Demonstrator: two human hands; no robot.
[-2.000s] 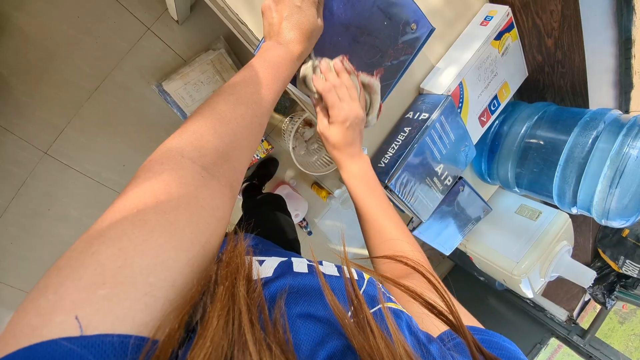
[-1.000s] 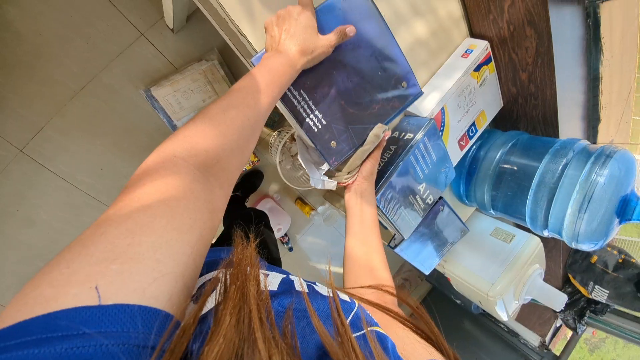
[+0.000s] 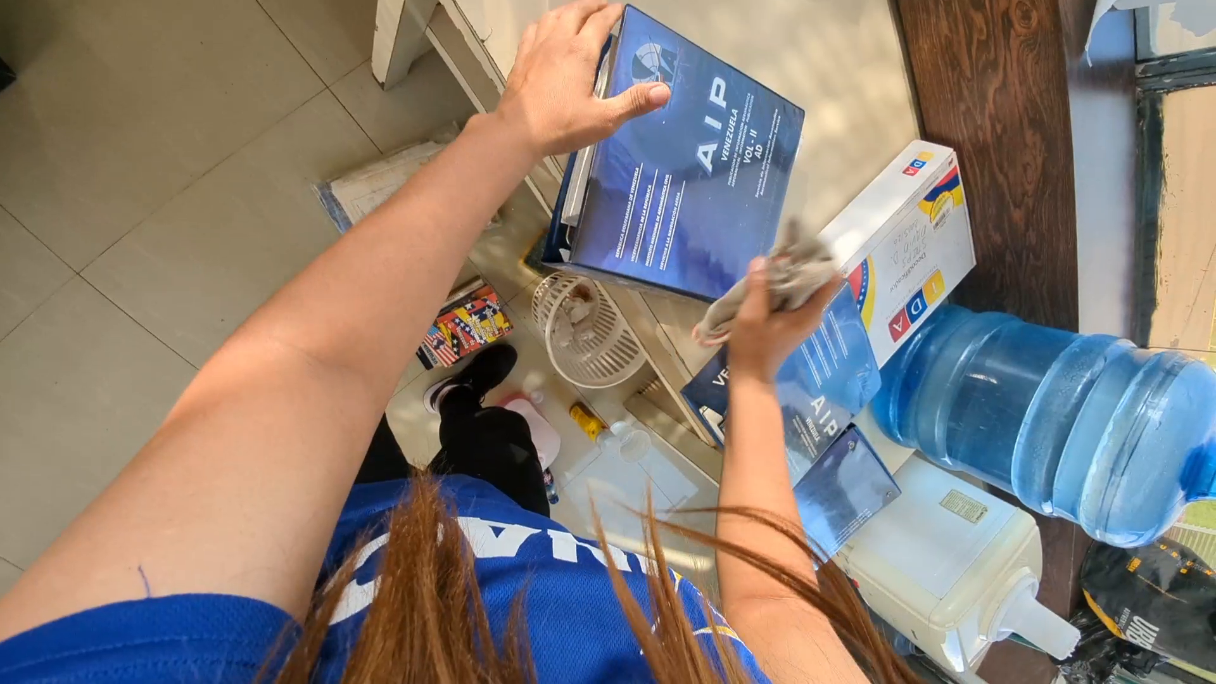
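My left hand [image 3: 579, 85] grips the upper left edge of a blue ring binder [image 3: 689, 161], thumb on its printed cover and fingers over the edge. The binder stands tilted on a light table, its cover facing me. In my right hand [image 3: 774, 318] is a crumpled beige cloth [image 3: 793, 271], just off the binder's lower right corner. Below that hand lies a second blue binder [image 3: 826, 366], partly hidden by my wrist. A loose blue panel [image 3: 845, 489] juts out beneath it.
At the right are a white printed box [image 3: 907, 247], a large blue water bottle [image 3: 1045, 408] and a cream plastic container [image 3: 950, 560]. A white slatted basket [image 3: 594, 332] stands on the floor by the table [image 3: 836, 57], near printed booklets [image 3: 467, 323] and my feet.
The binder in my left hand has been turned, so its titled cover now faces me. My right hand with the cloth has moved from the binder's lower edge to beside its lower right corner.
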